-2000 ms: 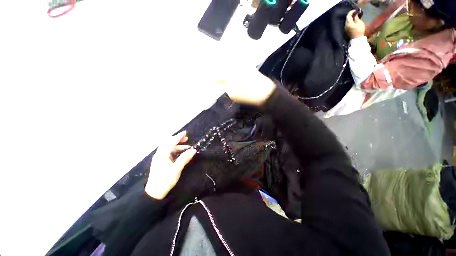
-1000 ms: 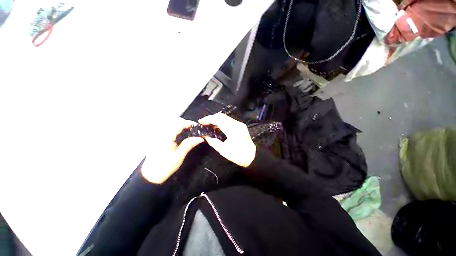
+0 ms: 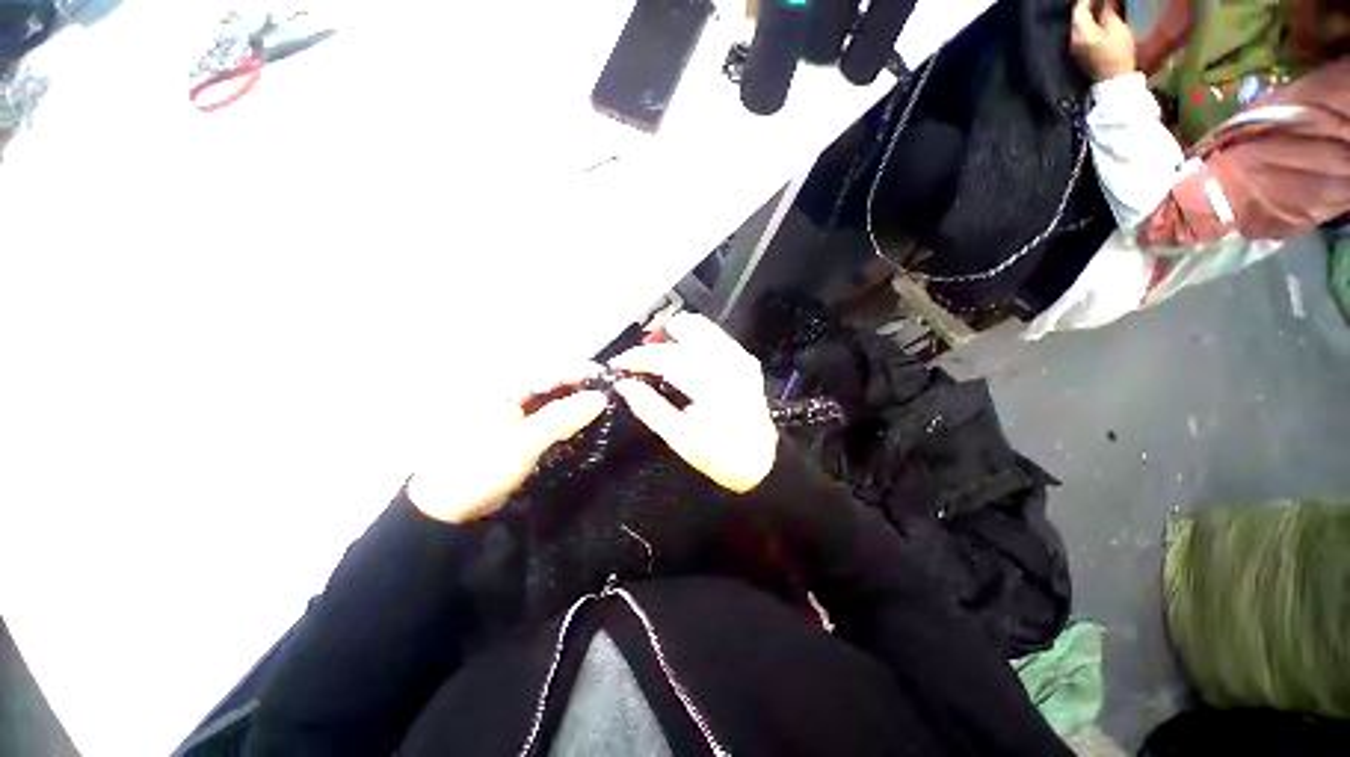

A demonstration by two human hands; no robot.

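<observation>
A black textured garment [image 3: 600, 481] with silvery glints lies over my lap. My left hand [image 3: 496, 444] pinches the garment's beaded trim [image 3: 604, 382] between thumb and fingers. My right hand [image 3: 708, 399] pinches the same trim just beside it, so the fingertips nearly meet. A small red patch shows at the top of my right hand. More of the glinting trim sticks out to the right of my right hand. No needle or thread can be made out between the fingers, which are overexposed.
A white table [image 3: 341, 296] fills the left, with red-handled scissors [image 3: 230, 82], a phone [image 3: 652, 62] and black spools [image 3: 777, 52]. Another person [image 3: 1184, 163] holds a chain-edged black garment [image 3: 977, 163]. Dark cloth [image 3: 962, 503], green cloth [image 3: 1063, 673] and an olive bundle [image 3: 1258, 606] lie at right.
My right hand, earlier raised away over the table edge, came down to the trim beside my left hand and stays there. The view has shifted, showing more of the other person than one second ago.
</observation>
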